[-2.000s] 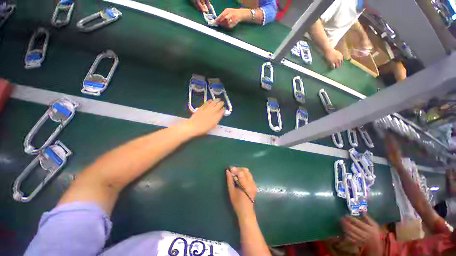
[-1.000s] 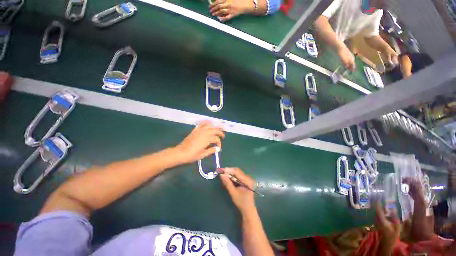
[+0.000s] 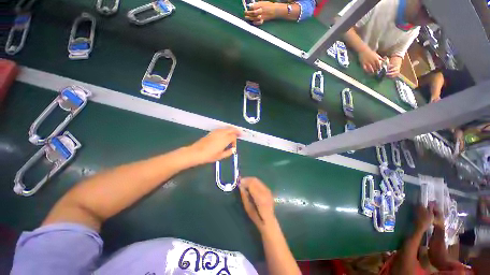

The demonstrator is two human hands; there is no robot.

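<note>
A silver-white oval loop part (image 3: pixel 227 185) lies on the green bench in front of me, its rounded end towards me. My left hand (image 3: pixel 216 145) holds its far end near the pale rail and hides that end. My right hand (image 3: pixel 257 198) is at the loop's near right side, fingers curled around a thin dark hand tool (image 3: pixel 258 208). The tool is mostly hidden by the fingers, and its tip by the loop is too small to make out.
Two loops (image 3: pixel 45 161) lie at left; a pile (image 3: pixel 384 207) lies at right. Beyond the pale rail (image 3: pixel 161 113), loops lie on the green conveyor (image 3: pixel 204 59). A grey post (image 3: pixel 387 126) slants across the right. Workers' hands (image 3: pixel 430 215) hold a clear plastic bag (image 3: pixel 434 192).
Two seconds ago my left hand reached over two loops on the conveyor; one is now on the bench under it. My right hand has moved to its side. Conveyor loops have shifted right.
</note>
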